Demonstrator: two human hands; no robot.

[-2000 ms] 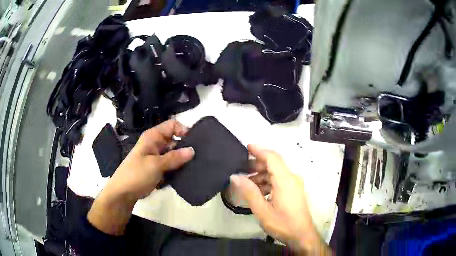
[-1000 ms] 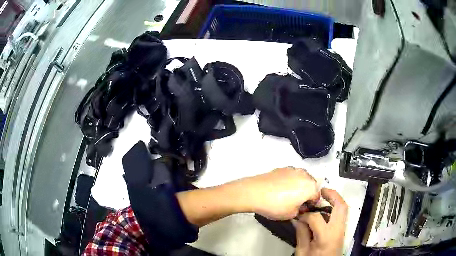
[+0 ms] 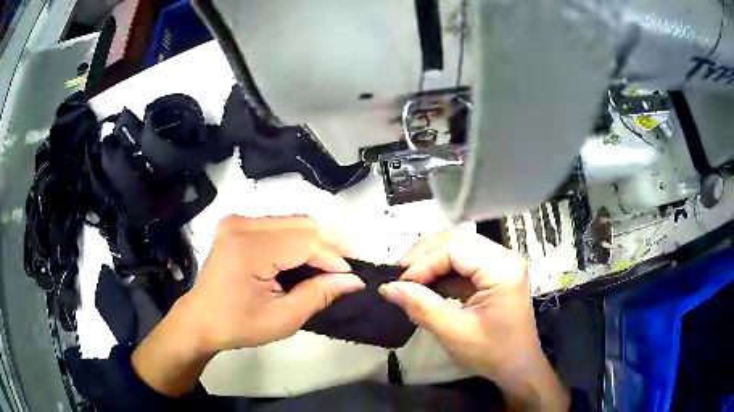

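Observation:
A black fabric panel (image 3: 366,315) is held near the table's front edge, below the sewing machine head. My left hand (image 3: 265,294) pinches its upper edge between thumb and fingers from the left. My right hand (image 3: 475,302) pinches the same edge close by from the right. The fingertips are a small gap apart. The panel hangs below them. Part of it is hidden by my fingers, and I cannot tell whether a band is held with it.
The grey machine head (image 3: 531,105) looms above my hands, its metal needle area (image 3: 410,173) behind them. The oil-stained machine bed (image 3: 636,201) and a blue bin (image 3: 660,322) are at right. A black pile of sewn pieces (image 3: 137,177) lies left on the white tabletop (image 3: 233,189).
The view has swung right, so the machine fills more of it. My hands, close together at lower right before, now face each other mid-view with the panel's edge pinched between them.

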